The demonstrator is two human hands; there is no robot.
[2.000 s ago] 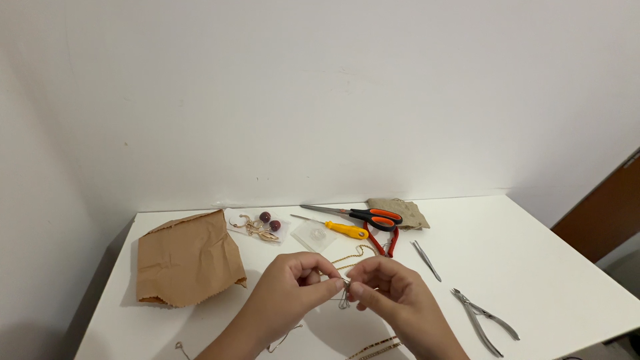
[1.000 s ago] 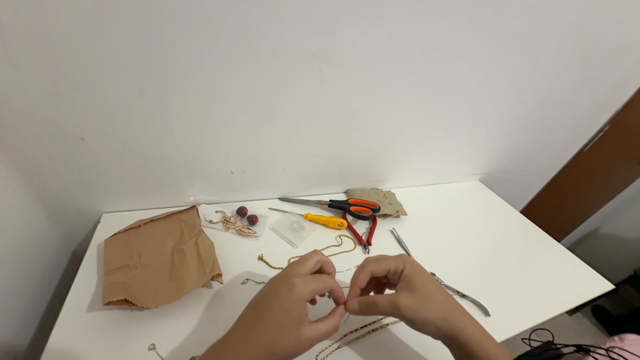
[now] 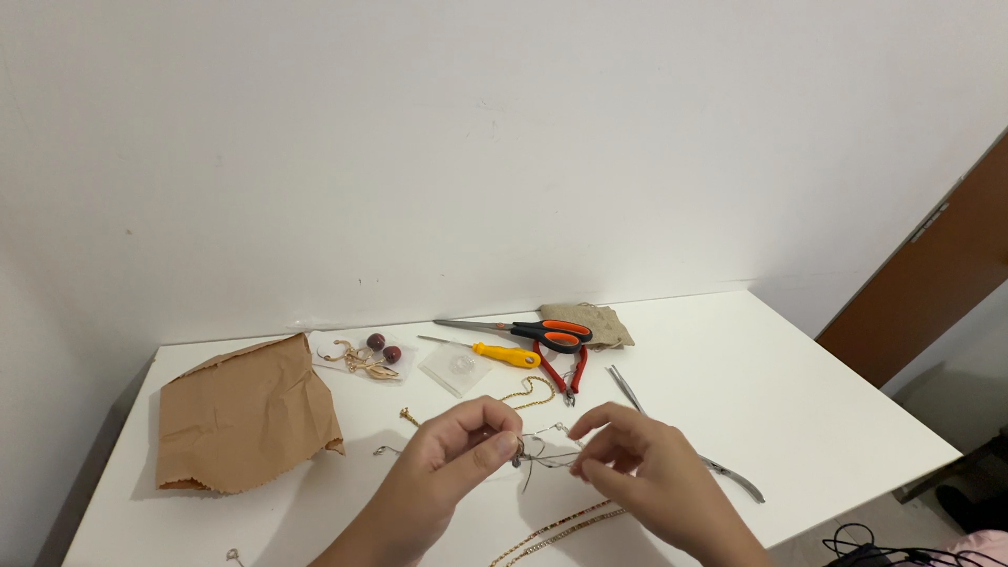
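My left hand (image 3: pixel 461 453) pinches a small dark metal jewelry piece (image 3: pixel 517 455) between thumb and forefinger. Thin grey strands (image 3: pixel 551 459) run from it to my right hand (image 3: pixel 626 457), whose fingers are slightly spread at their ends; whether they grip the strands is not clear. Behind the hands lie a gold rope chain (image 3: pixel 531 394) and a silver chain (image 3: pixel 557 428). Two gold-toned chains (image 3: pixel 563 529) lie in front, partly under my right hand. A silver clasp end (image 3: pixel 386 450) shows left of my left hand.
A brown paper bag (image 3: pixel 244 417) lies left. Along the back are cherry-like jewelry in plastic (image 3: pixel 378 358), a small clear packet (image 3: pixel 457 368), a yellow-handled screwdriver (image 3: pixel 508 356), scissors (image 3: pixel 551 334), red-handled pliers (image 3: pixel 581 370) and a fabric pouch (image 3: pixel 602 324). Tweezers (image 3: pixel 624 388) and metal nippers (image 3: pixel 736 479) lie right.
My right hand's fingertips have moved apart from my left hand's, with strands now visible between them. Both hands were together one second ago.
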